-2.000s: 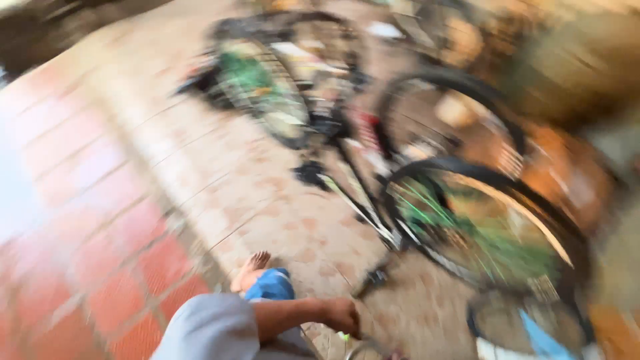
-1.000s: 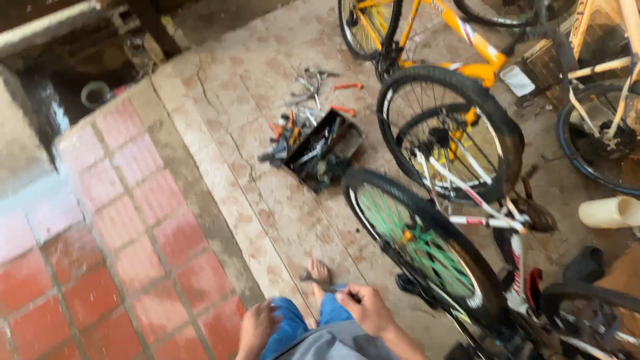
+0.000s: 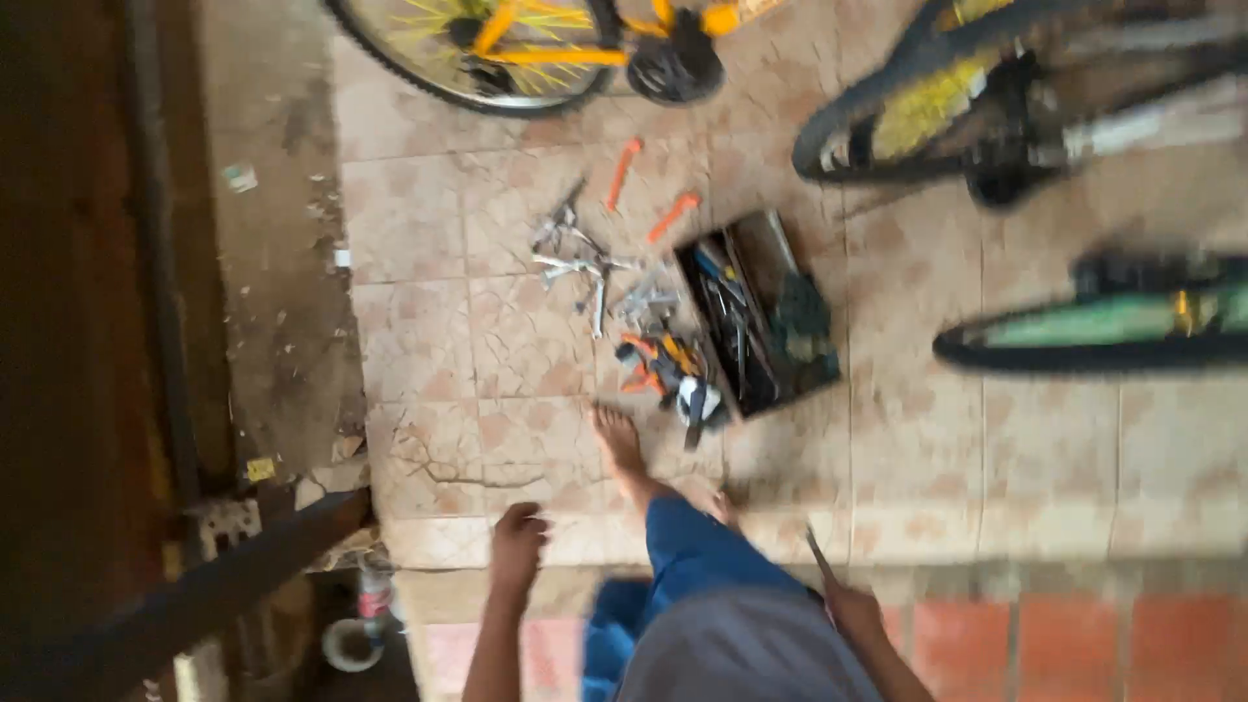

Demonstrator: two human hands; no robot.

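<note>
My left hand (image 3: pixel 519 546) hangs at lower centre-left over the tiled floor's edge, fingers curled, with no object visible in it. Low on the right, my right hand (image 3: pixel 854 612) grips a thin metal tool (image 3: pixel 819 554) that points up and left; blur hides its exact kind. Beyond my bare foot (image 3: pixel 616 439) lies an opened toolbox (image 3: pixel 756 312) with hand tools inside. Beside it on the tiles are a pile of wrenches and other metal tools (image 3: pixel 585 263), two orange tyre levers or similar pieces (image 3: pixel 619 175), and a heap of orange and black tools (image 3: pixel 663 366).
A yellow bicycle (image 3: pixel 556 56) lies or stands at the top. More bicycle wheels (image 3: pixel 926 107) reach in from the right, one green-tinted (image 3: pixel 1092 327). A dark beam (image 3: pixel 224 575) crosses the lower left, near a white round container (image 3: pixel 353 645). The tile edge steps to red tiles (image 3: pixel 965 639).
The view has swung strongly, bringing the toolbox nearer the middle. My hands, close together over my lap one second ago, are now wide apart.
</note>
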